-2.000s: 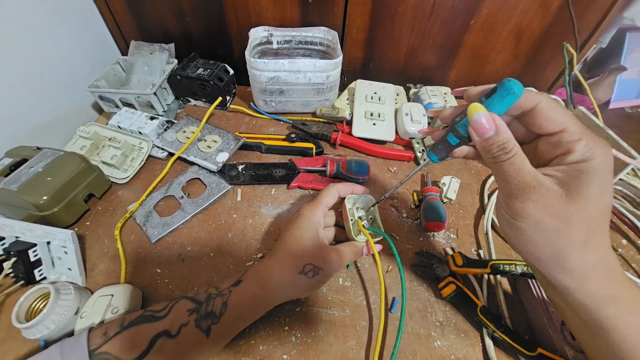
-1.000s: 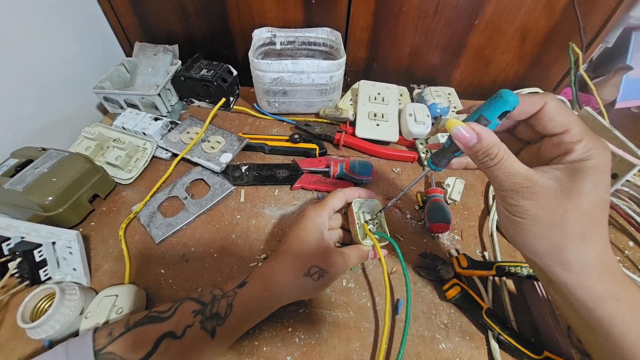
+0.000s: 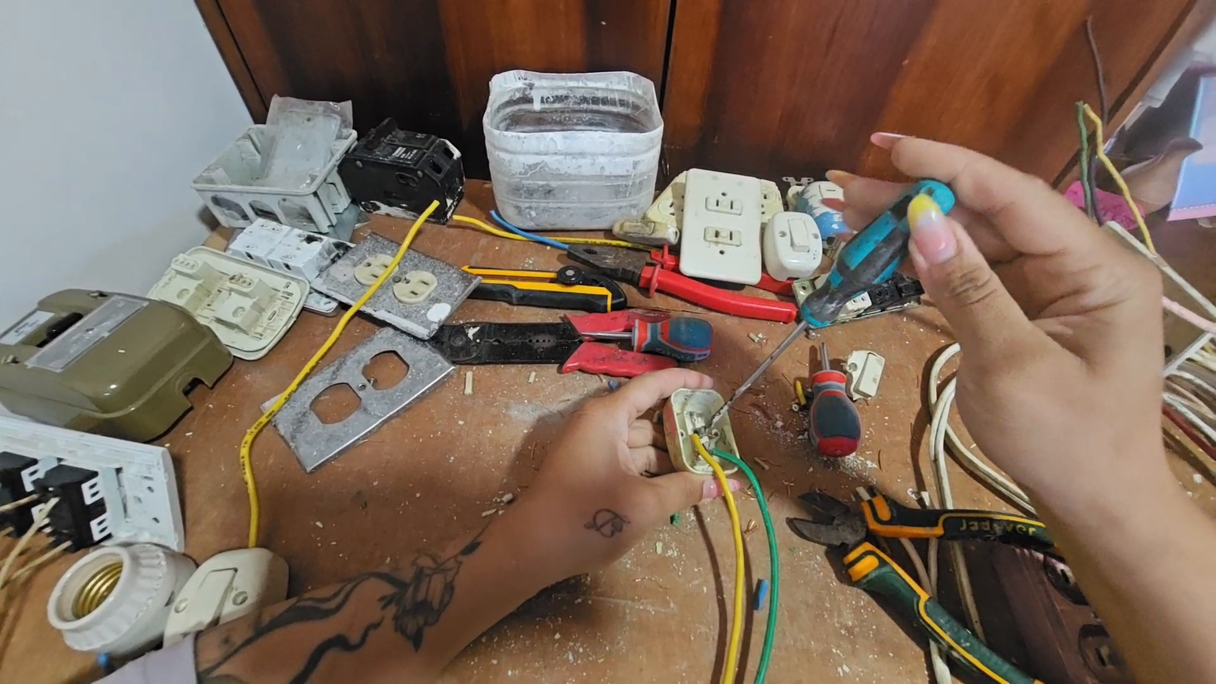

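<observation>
My left hand grips a small cream plastic electrical fitting between thumb and fingers, its hollow side facing up. A yellow wire and a green wire run out of it toward the front edge. In my right hand is a screwdriver with a teal and dark handle, held between thumb and fingers. Its thin shaft slants down to the left, and the tip is inside the fitting near the wire ends. Whether the tip sits in a screw slot cannot be made out.
Diagonal cutting pliers lie at the right front, beside white cables. A stubby screwdriver lies right of the fitting. Behind are a wire stripper, red-handled pliers and a plastic tub. Metal cover plate and lamp socket lie left.
The fingers of my right hand have opened out around the screwdriver handle, while its tip stays in the fitting. My left hand keeps its hold.
</observation>
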